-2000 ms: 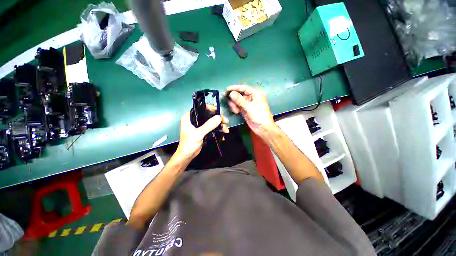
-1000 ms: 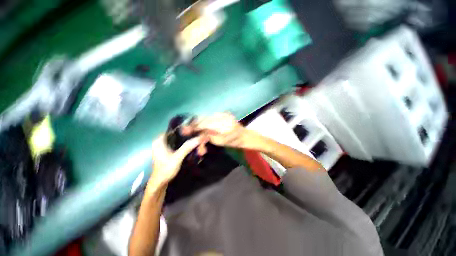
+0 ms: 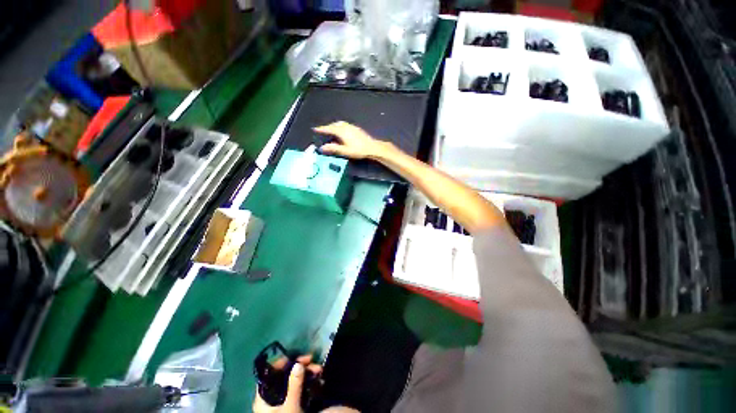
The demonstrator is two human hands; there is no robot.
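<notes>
My left hand (image 3: 292, 389) is at the bottom edge, partly cut off, and holds a black device unit (image 3: 277, 373) near the bench's front edge. My right hand (image 3: 349, 140) reaches over the mint green box (image 3: 312, 179), above the near end of the black plastic tray (image 3: 367, 119). Its fingers are spread; whether something tiny is between them cannot be told. A small open carton (image 3: 228, 240) with yellowish pieces stands on the green mat. Small black parts (image 3: 203, 323) lie near it. The electric screwdriver (image 3: 97, 400) shows at the bottom left, beside a clear plastic bag (image 3: 191, 373).
White foam trays (image 3: 549, 133) with black parts are stacked at the right. Another foam tray (image 3: 432, 256) sits lower, in a red crate (image 3: 452, 303). Clear bags (image 3: 367, 48) lie at the bench's far end. Several grey trays (image 3: 149, 206) and an orange-brown fan-like object (image 3: 39, 193) stand across the bench.
The view has swung to the right. My right hand has left the device unit and stretched out to the green box and black tray. My left hand still holds the unit.
</notes>
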